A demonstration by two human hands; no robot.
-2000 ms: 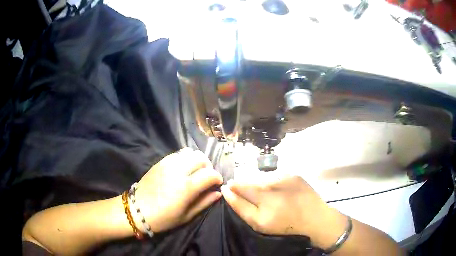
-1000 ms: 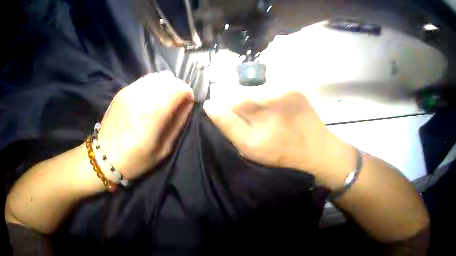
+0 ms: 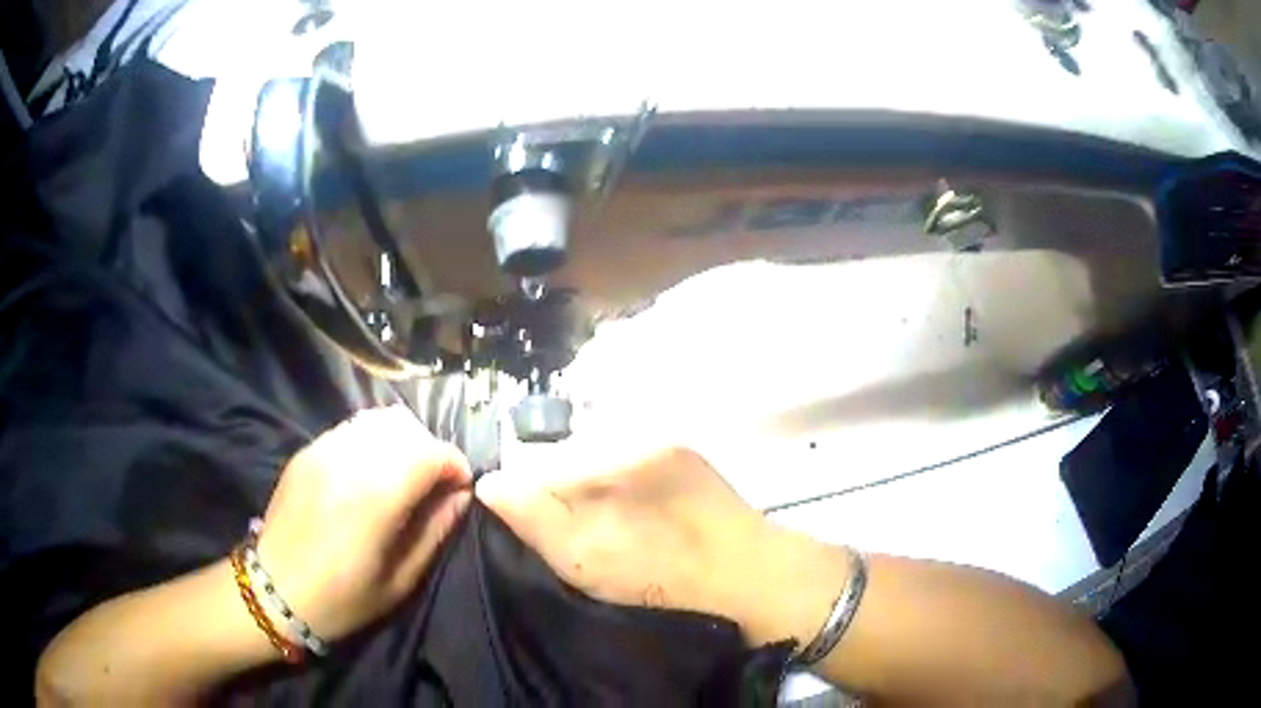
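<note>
Black fabric (image 3: pixel 152 346) is bunched left of the sewing machine and hangs down below my hands. My left hand (image 3: pixel 367 512) pinches the fabric edge just in front of the needle area. My right hand (image 3: pixel 636 533) pinches the same edge beside it, thumb and fingertips close to the left hand's. The sewing machine (image 3: pixel 774 173) has a bright white top and a dark, shiny side. The presser foot and needle are lost in glare and shadow. A grey-white tension knob (image 3: pixel 542 415) sits just behind my right hand.
A second grey-white knob (image 3: pixel 531 228) is higher on the machine. A flat black rectangle, perhaps a phone (image 3: pixel 1134 457), lies on the white table at right. A dark object with a green mark (image 3: pixel 1086 385) is behind it. The strip-trimmed table edge shows at lower right.
The view has shifted right and up, so more machine shows and the hands appear further left and lower than one second ago. Both hands keep pinching the fabric close together.
</note>
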